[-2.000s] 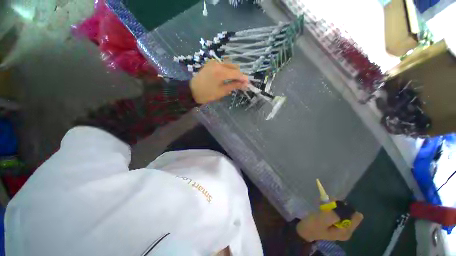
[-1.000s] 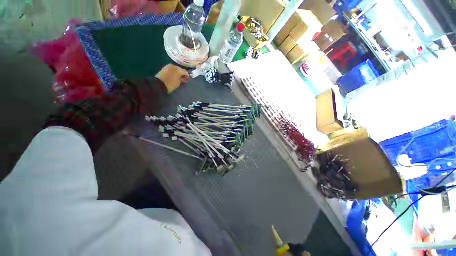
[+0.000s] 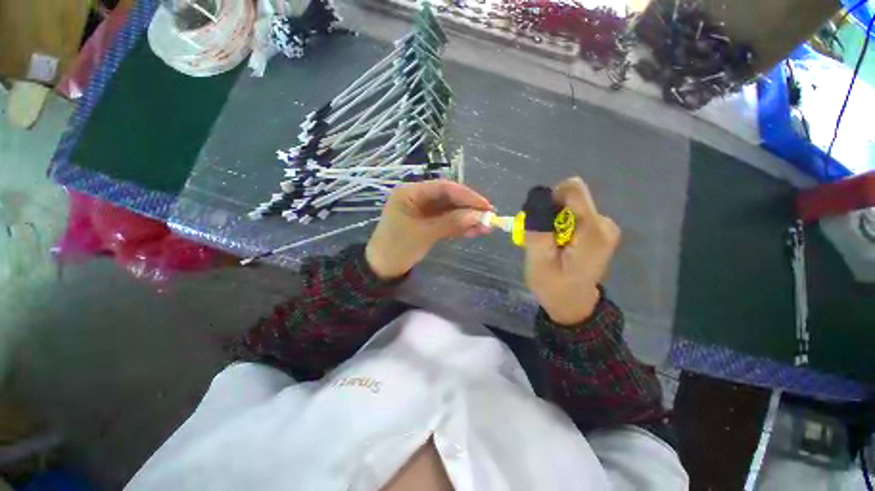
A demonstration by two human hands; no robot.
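My right hand (image 3: 573,245) grips a yellow-and-black glue bottle (image 3: 542,219), its nozzle pointing left. My left hand (image 3: 422,228) pinches a small white piece (image 3: 487,219) at the nozzle's tip; it is too small to tell what it is, and the fingers partly hide it. Behind my left hand, a fan of white cables (image 3: 360,120) lies on the grey sheet. Their green boards (image 3: 430,81) are together at the right end and their dark, white-tipped ends point left. One cable (image 3: 312,238) lies apart, nearer the front edge.
A white ring-shaped roll (image 3: 201,38) and a dark bunch with white tips (image 3: 305,27) are at the back left. Dark leads (image 3: 686,58) lie by a carton (image 3: 768,21) at the back right. A red object (image 3: 839,198) and thin white strips (image 3: 798,297) are at right.
My left hand has come back from beside the white roll and now meets the bottle's nozzle. The glue bottle has turned from pointing up to pointing left. The camera view has shifted.
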